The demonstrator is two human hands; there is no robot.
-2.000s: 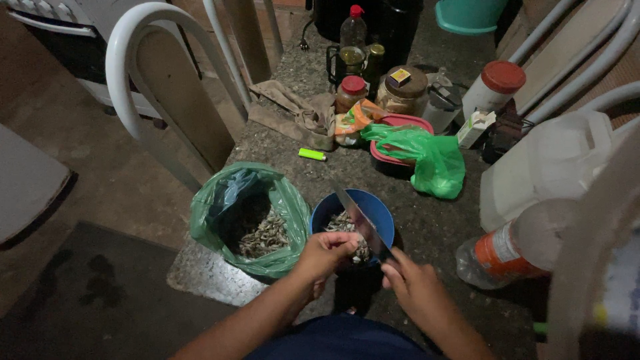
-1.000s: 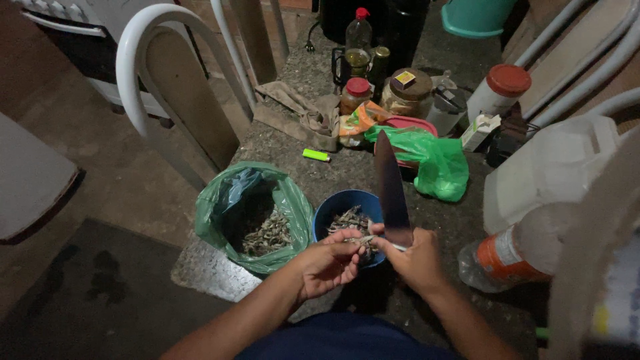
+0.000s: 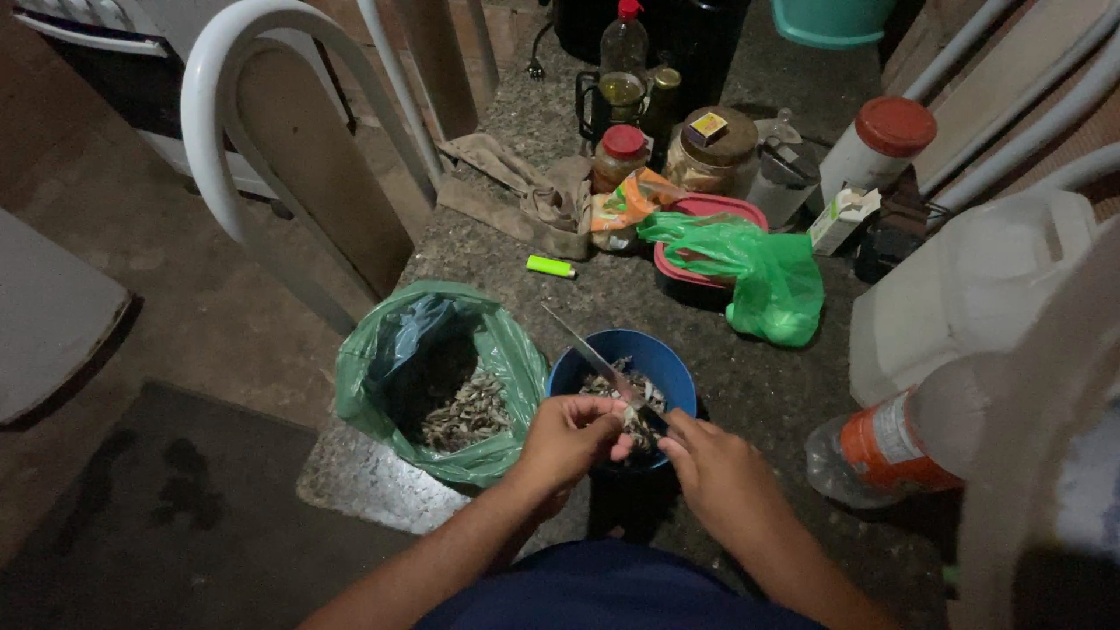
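My right hand (image 3: 717,464) is closed around the handle of a knife (image 3: 595,356), whose blade points up and left over a blue bowl (image 3: 678,367). Between the fingertips of my left hand (image 3: 577,437) is a small pale piece, perhaps a small fish, touching or very near the blade. Small greyish pieces, which look like little fish, lie in the bowl (image 3: 647,389). Left of the bowl stands an open green plastic bag (image 3: 367,376) holding many more such greyish pieces (image 3: 468,416).
A green lighter (image 3: 550,267) lies on the stone tabletop (image 3: 490,245). Behind are a cloth (image 3: 525,201), a red-lidded container (image 3: 700,271) under a green bag (image 3: 783,289), and several jars. At right stand a white jug (image 3: 954,289) and a plastic bottle (image 3: 901,446). A chair (image 3: 206,114) is at left.
The knife blade was raised upright a second ago; now it is lowered, slanting left across the bowl. My left hand keeps its fingers pinched near the blade.
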